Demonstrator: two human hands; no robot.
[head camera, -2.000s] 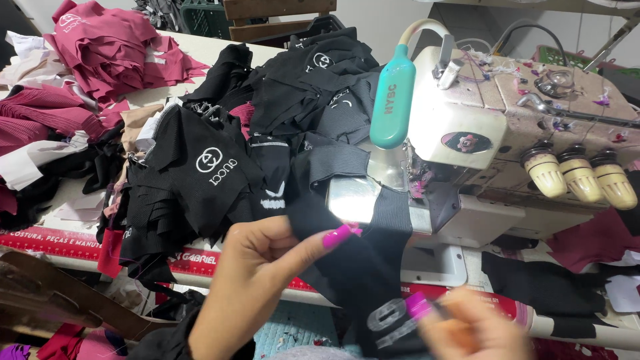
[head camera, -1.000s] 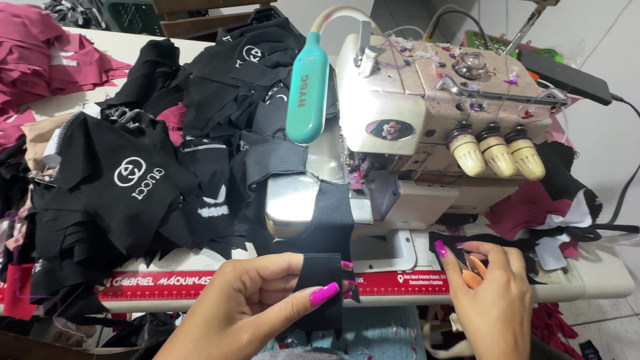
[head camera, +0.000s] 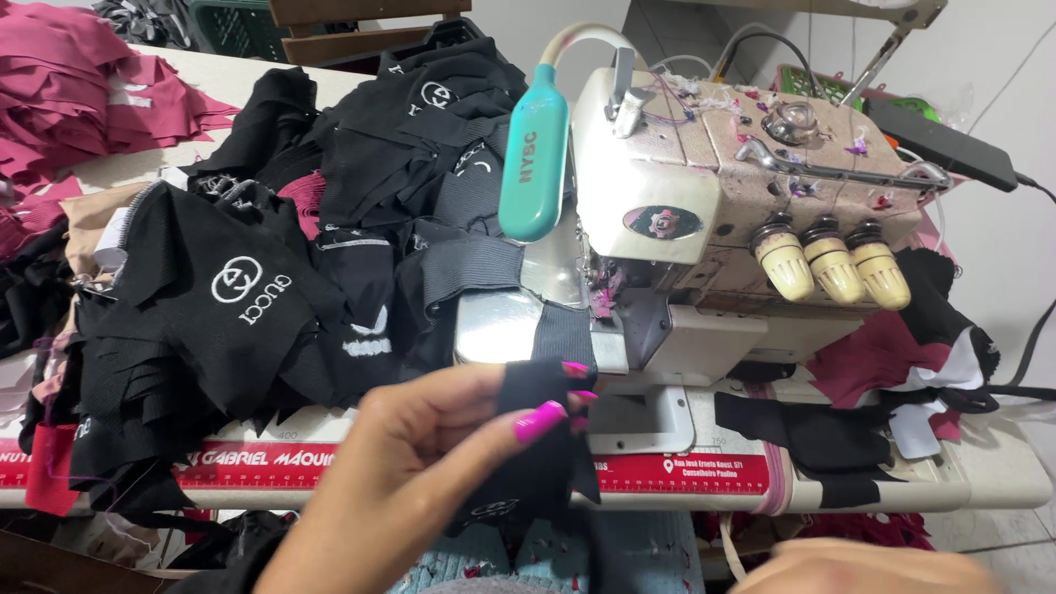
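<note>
My left hand (head camera: 445, 454) pinches a black ribbed fabric strip (head camera: 536, 392) between thumb and fingers, just in front of the sewing area of an overlock machine (head camera: 742, 157). The strip runs back over the shiny metal plate (head camera: 495, 322) beside the needle area, and more dark fabric hangs below the hand. My right hand (head camera: 866, 569) is blurred and cut off at the bottom right edge; its fingers do not show clearly. A lit teal lamp (head camera: 536, 161) hangs by the machine head. Black embroidered fabric pieces (head camera: 214, 289) lie piled left of the machine.
Pink fabric pieces (head camera: 74, 99) are stacked at the back left. Along the table's front edge runs a red printed ruler strip (head camera: 685, 474). Black, pink and white scraps (head camera: 916, 363) lie to the right. Cream tension knobs (head camera: 833, 264) stick out of the machine's front.
The right hand has moved down toward the bottom edge from beside the machine. My left hand still holds black fabric and sits closer to the metal plate.
</note>
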